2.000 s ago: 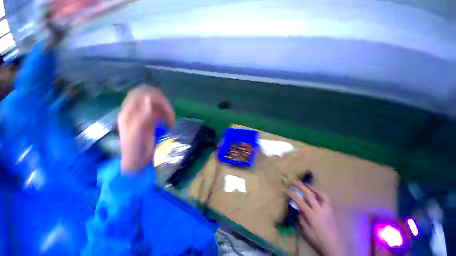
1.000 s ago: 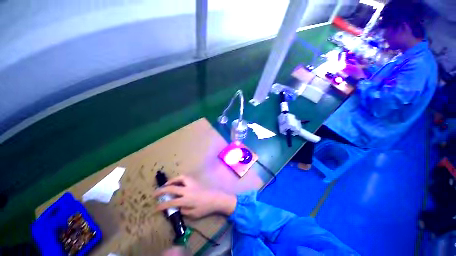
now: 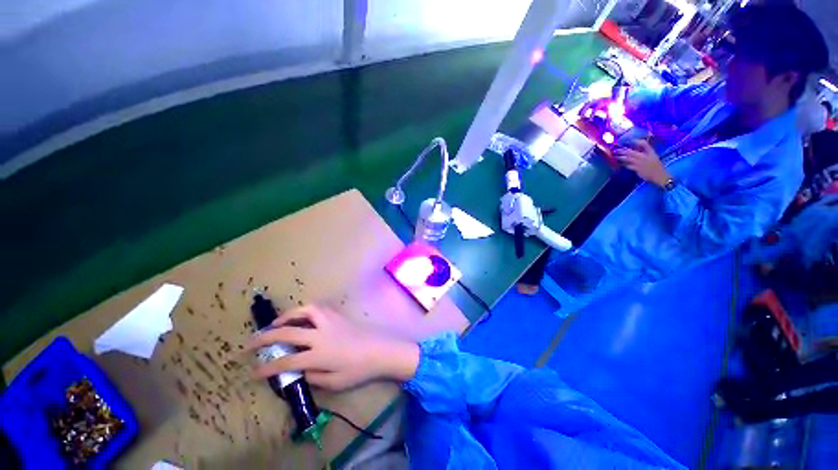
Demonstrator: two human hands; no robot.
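My right hand (image 3: 335,351) lies over the black electric screwdriver (image 3: 299,395), fingers around its clear and white label band. The screwdriver lies on the tan cardboard mat (image 3: 322,243), its black tip pointing away and its green end near the front edge, with a cord there. Small dark screws (image 3: 216,367) are scattered left of it. A blue bin (image 3: 119,404) with copper-gold pieces stands at the lower left. My left hand is not in view.
A silver lamp (image 3: 434,218) glows violet-pink over a small reddish block (image 3: 424,274) with a round black part (image 3: 438,269). White paper (image 3: 141,321) lies beside the bin. A white-and-black tool (image 3: 522,213) stands right of the lamp. A person in blue (image 3: 735,174) sits further right.
The view has swung right since the first frame, and slightly further since the second. My left hand has left the picture. My right hand stays on the screwdriver.
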